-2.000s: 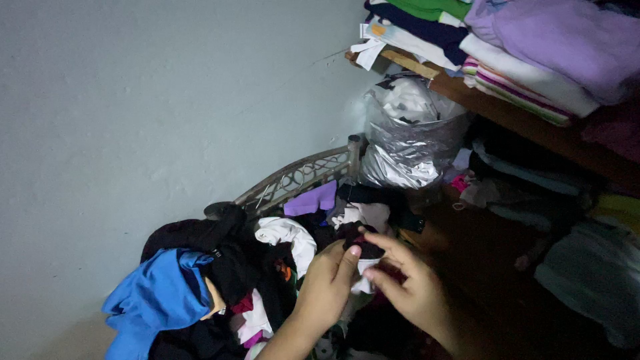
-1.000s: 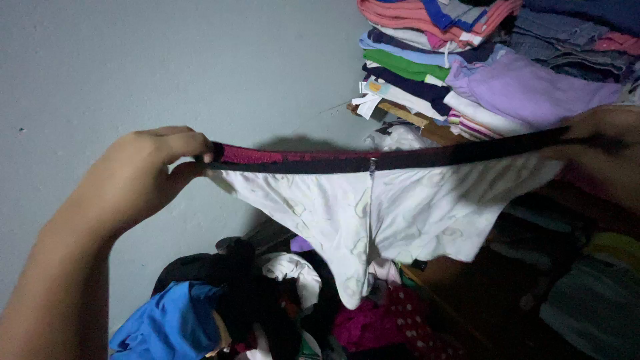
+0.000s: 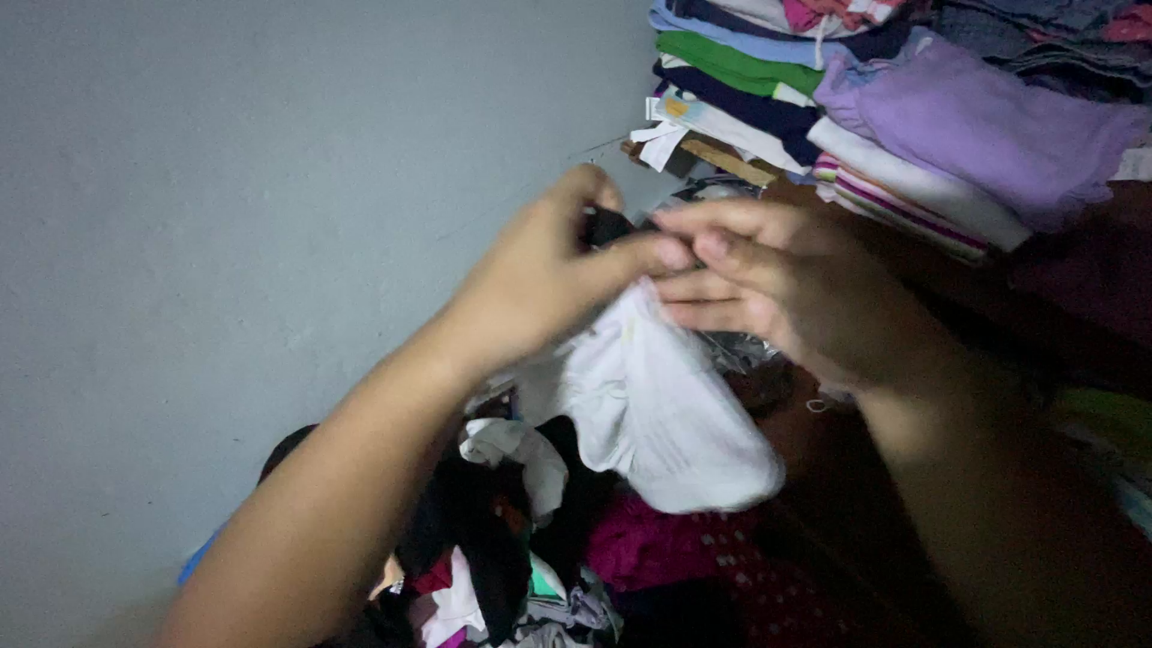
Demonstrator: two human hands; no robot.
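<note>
White underwear (image 3: pixel 666 405) with a dark waistband hangs from my two hands, which are close together at the middle of the head view. My left hand (image 3: pixel 567 270) grips the bunched dark waistband between thumb and fingers. Against the same band, from the other side, is my right hand (image 3: pixel 765 279), its thumb and fingertips at the fabric and its lower fingers extended over the top of the white cloth. Both hands are somewhat blurred, and they hide part of the waistband.
Below lies a heap of loose clothes, with a white cloth (image 3: pixel 522 450) and a magenta garment (image 3: pixel 648 540). At upper right, folded clothes, among them a lilac garment (image 3: pixel 981 126), are stacked on a wooden shelf (image 3: pixel 733 162). A plain wall (image 3: pixel 270 180) stands at the left.
One second ago my hands were wide apart with the underwear stretched between them by its waistband. They have come together, and the band is now bunched while the white cloth hangs down.
</note>
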